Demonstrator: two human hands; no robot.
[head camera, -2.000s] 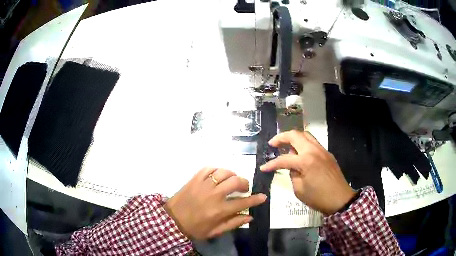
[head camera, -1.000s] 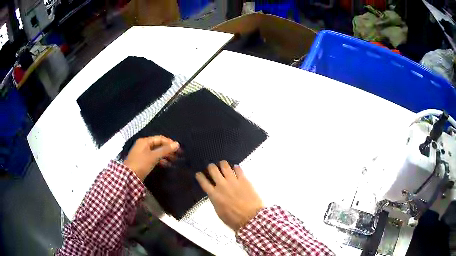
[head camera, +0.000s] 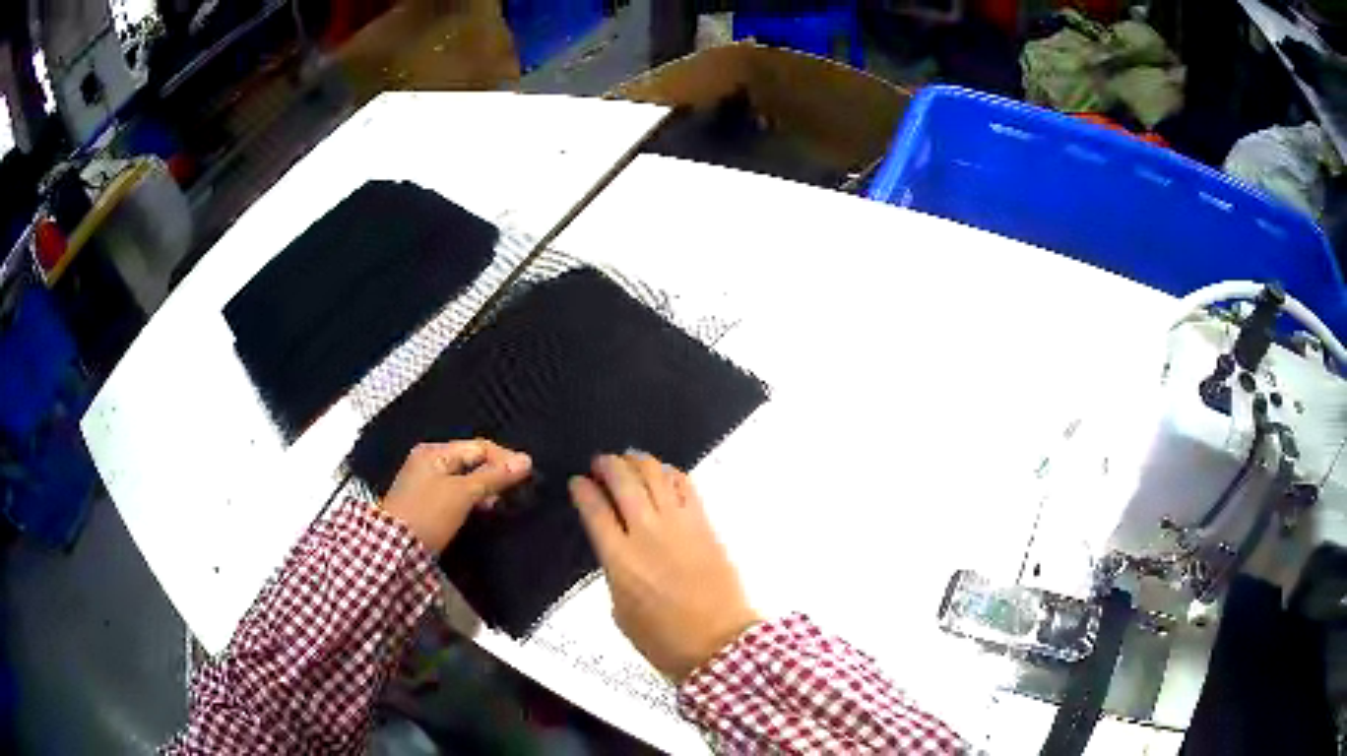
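A dark mesh panel stack (head camera: 591, 362) lies in front of me on the white table, its netted edges see-through at the back. My left hand (head camera: 443, 495) is at its near left part, thumb and fingertips together; whether mesh is between them cannot be told. My right hand (head camera: 665, 561) is on its near right part, fingertips bent down at the surface; their grip is unclear. A second dark mesh stack (head camera: 362, 296) lies on the white board at the left. A black strip (head camera: 1086, 694) lies at the sewing machine, beside the shiny plate.
The white sewing machine (head camera: 1204, 458) stands at the right, with its metal bed cover (head camera: 1019, 613) beside the needle area. A blue crate (head camera: 1108, 200) is behind the table at the right. A cardboard box (head camera: 798, 96) is behind it at the centre. The white board's edge rises beside the stacks.
The view has swung left from the machine to the stacks. Both hands have left the black strip and are at the near stack. In the last second the right fingers have drawn closer together.
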